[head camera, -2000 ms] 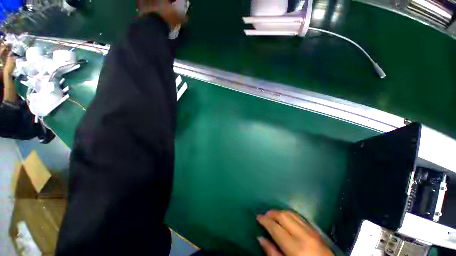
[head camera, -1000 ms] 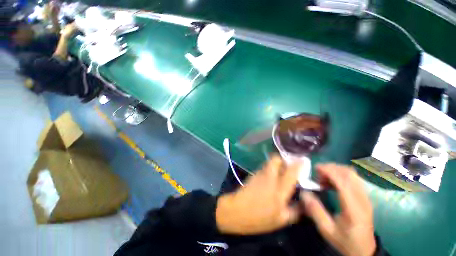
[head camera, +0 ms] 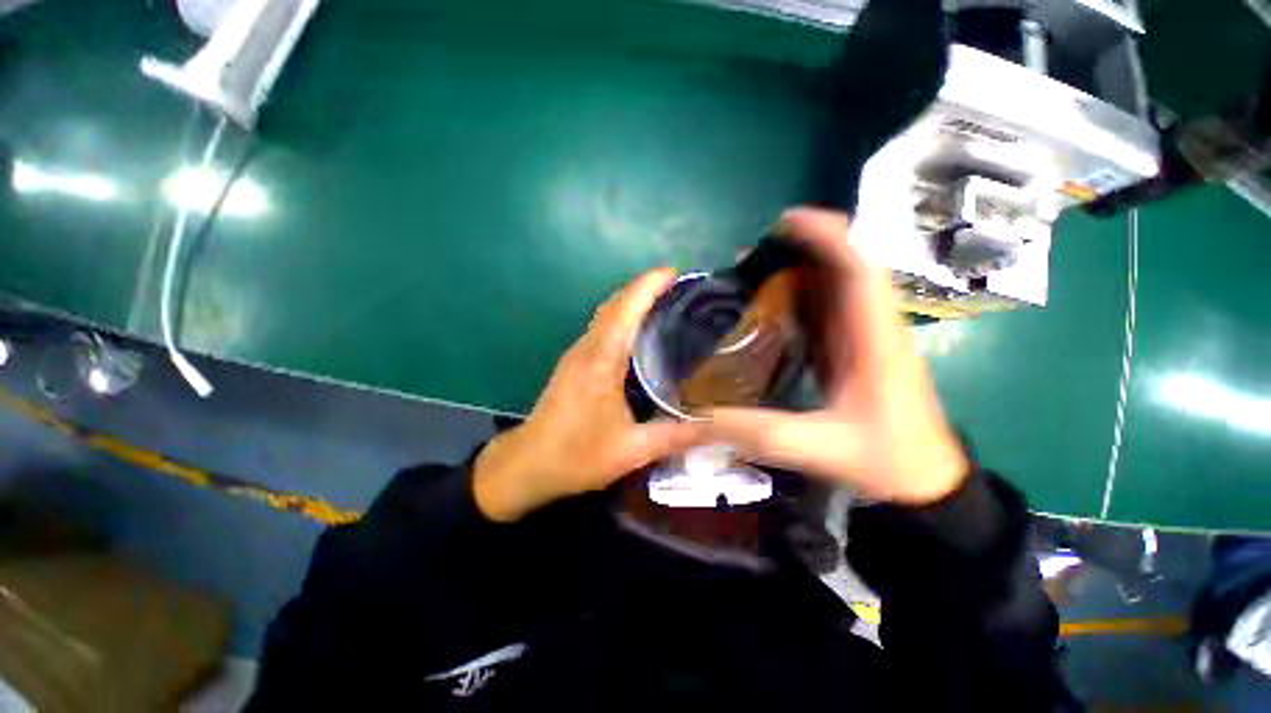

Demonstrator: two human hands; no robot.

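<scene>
A round camera housing with a thin white rim and a dark, glossy inside is held up near the bench's front edge, open end towards me. A white foot shows just below it. My left hand grips its left side, with the thumb along the lower rim. My right hand is blurred and curves around its right side, with the thumb at the lower rim. Something dark shows between the right fingers and the rim; I cannot tell what it is.
The white screw feeder stands right of my hands on the green bench. A white camera unit with a tail cable lies at upper left. A brown box is on the floor at lower left.
The view has turned right. Both hands came together at a unit, and now they hold it upright around its rim. The other person at left has left the view.
</scene>
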